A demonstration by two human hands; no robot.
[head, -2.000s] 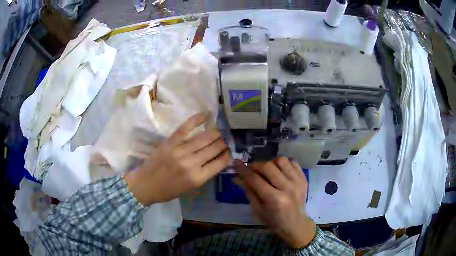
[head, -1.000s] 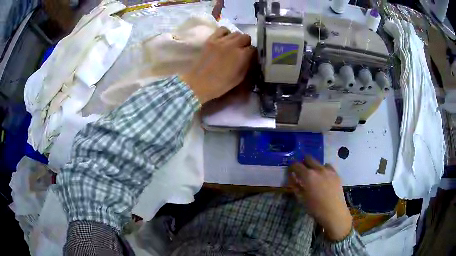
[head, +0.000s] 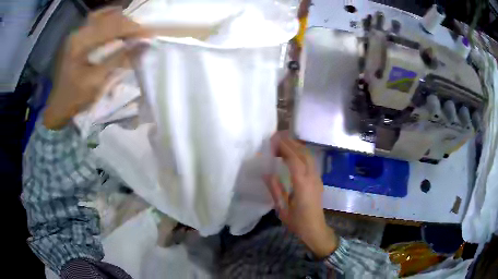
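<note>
A large white garment body [head: 213, 120] hangs spread in front of me, left of the machine, its lower edge over my lap. My left hand [head: 90, 65] is raised at the upper left, blurred, closed on the cloth's upper left corner. My right hand [head: 297, 185] is at the cloth's right edge, fingers apart; whether it pinches the cloth is unclear. The overlock machine [head: 401, 82] stands to the right, with no cloth at its needle area. Its shiny cloth plate [head: 327, 92] is bare.
The blue plate [head: 366, 173] lies at the machine's front edge. Stacked cut pieces [head: 486, 190] lie along the table's right edge. A white thread cone [head: 433, 19] stands behind the machine. A white cloth heap [head: 136, 245] is low at left, and an orange-brown thing [head: 418, 256] is below the table edge.
The cloth has moved away from the machine to the left and is now spread out. My left hand has moved far left and up; my right hand has moved left from the blue plate.
</note>
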